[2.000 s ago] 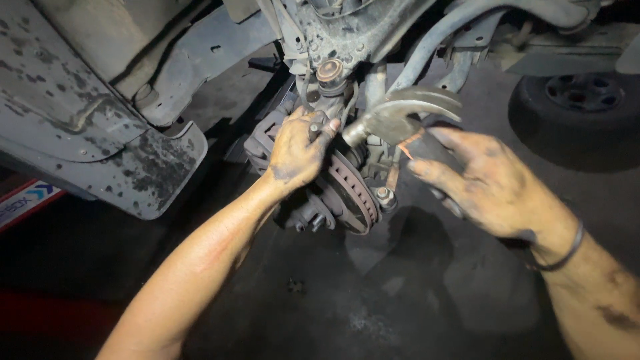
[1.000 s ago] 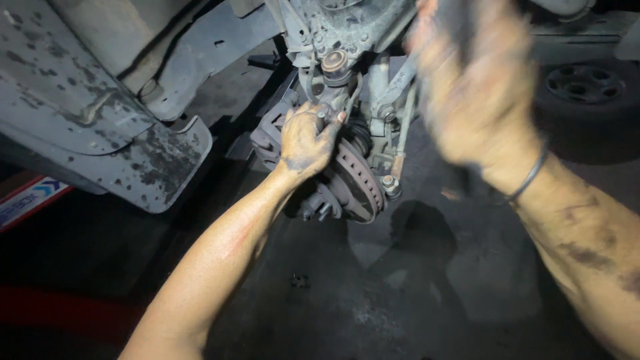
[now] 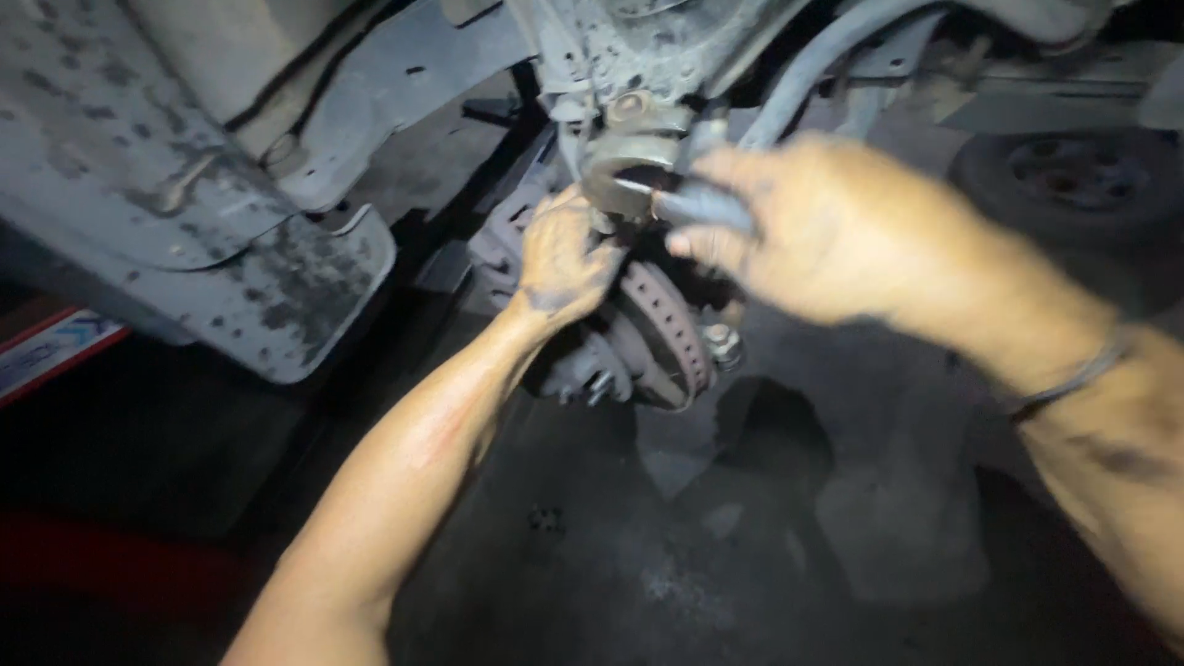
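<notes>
My left hand (image 3: 564, 254) is at the top of the steering knuckle, just above the vented brake disc (image 3: 671, 324); its fingers are curled, and what lies within them is hidden. My right hand (image 3: 740, 217) is shut on a blurred striking tool, seemingly a hammer (image 3: 629, 180), whose metal head is right over my left hand's fingers. Whether the head touches anything cannot be told. Behind and above the head shows a round joint or bushing (image 3: 631, 106) on the suspension arm. Wheel studs (image 3: 597, 384) stick out from the hub at the lower left of the disc.
A mud-spotted fender liner (image 3: 305, 296) hangs at the left, above a red bar with a label (image 3: 55, 351). A curved grey bar (image 3: 814, 65) crosses the upper right. A wheel with a tire (image 3: 1064, 180) is at the far right. Below is the dark floor (image 3: 666, 573).
My right hand swung up, blurred, about one second ago and is now down and further left, with the tool's head beside my left hand. My left hand stays at the knuckle.
</notes>
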